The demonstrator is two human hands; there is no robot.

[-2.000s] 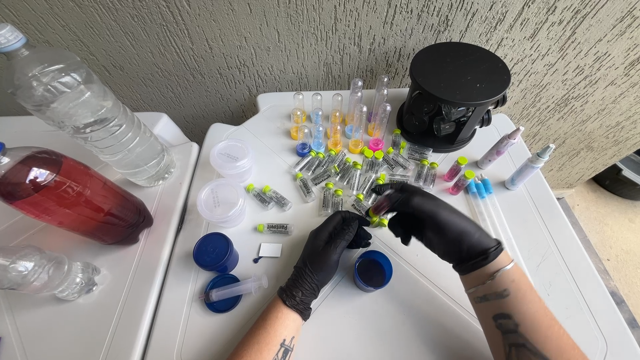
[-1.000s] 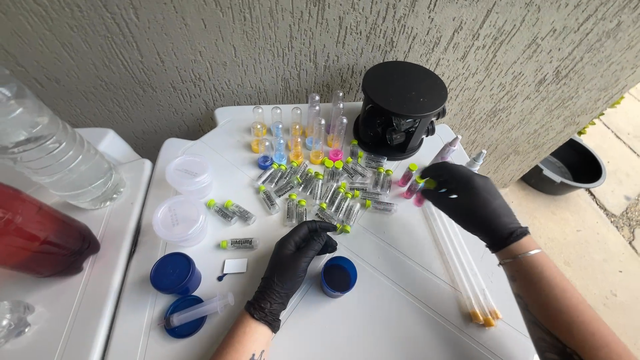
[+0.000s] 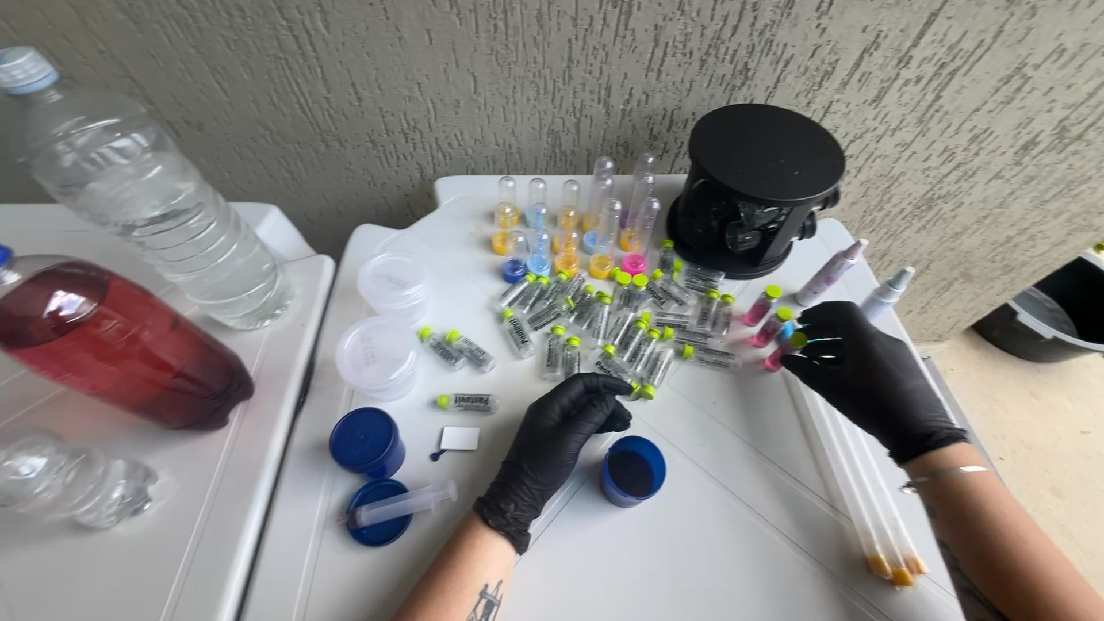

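Note:
My left hand [image 3: 561,444], in a black glove, hovers with curled fingers beside green-capped clear vials [image 3: 660,366]; nothing shows in it. Just right of it stands a blue cup [image 3: 633,471] with dark contents. My right hand [image 3: 871,379], also gloved, has thumb and index finger around a small green-capped vial of pink liquid [image 3: 779,356]. Two similar pink vials [image 3: 759,308] stand behind that one, near small blue-capped items mostly behind the fingers. A syringe [image 3: 401,506] lies across a blue lid [image 3: 377,526]. A white card [image 3: 460,438] lies left of my left hand.
Clear tubes with coloured caps [image 3: 567,233] stand at the back beside a black round holder [image 3: 763,190]. Clear tubs [image 3: 377,358] and a blue jar [image 3: 366,442] are left. Large bottles [image 3: 121,345] occupy the other table. Long tubes [image 3: 854,483] lie at right.
My right hand has moved away from my left hand to the pink vials at the right. The long tubes, hidden earlier by my right arm, now show.

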